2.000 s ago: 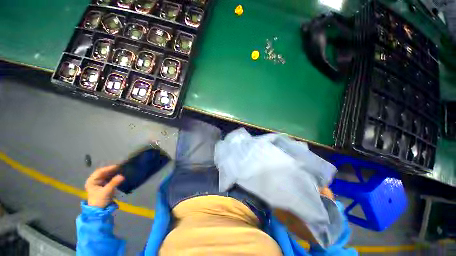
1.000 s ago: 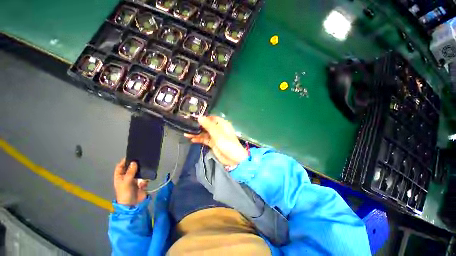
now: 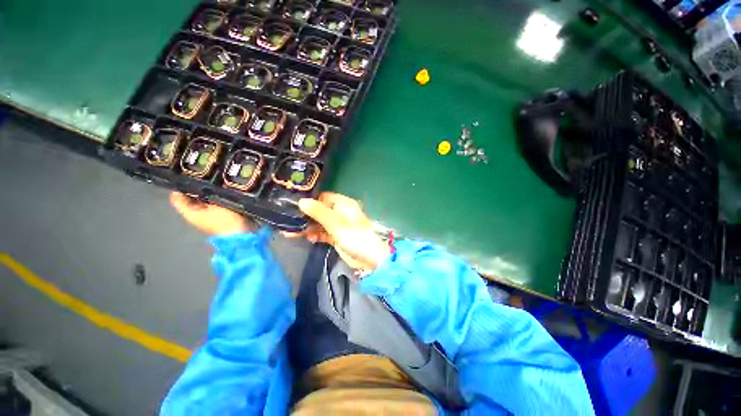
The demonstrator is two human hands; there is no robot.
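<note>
The black blister tray (image 3: 154,169) lies on the green mat at the left, its front edge jutting past the bench edge. Watch cases (image 3: 242,169) sit in most pockets; one pocket at the left is bare. My right hand (image 3: 345,230) grips the tray's near right corner, thumb on top, fingers below. My left hand (image 3: 210,215) is at the underside of the front edge, its fingers partly hidden by the tray. Whether it holds anything is hidden. No phone shows.
Small silver parts (image 3: 470,148) and two yellow blobs (image 3: 444,148) lie mid-mat. A black strap-like loop (image 3: 540,142) touches stacked trays (image 3: 597,236) at the right. A blue stool (image 3: 626,366) stands below. Grey cloth (image 3: 390,329) lies on my lap.
The dark phone-like slab in my left hand is out of sight; that hand moved up to the tray. My right hand came from the grey cloth to the tray corner and stays there.
</note>
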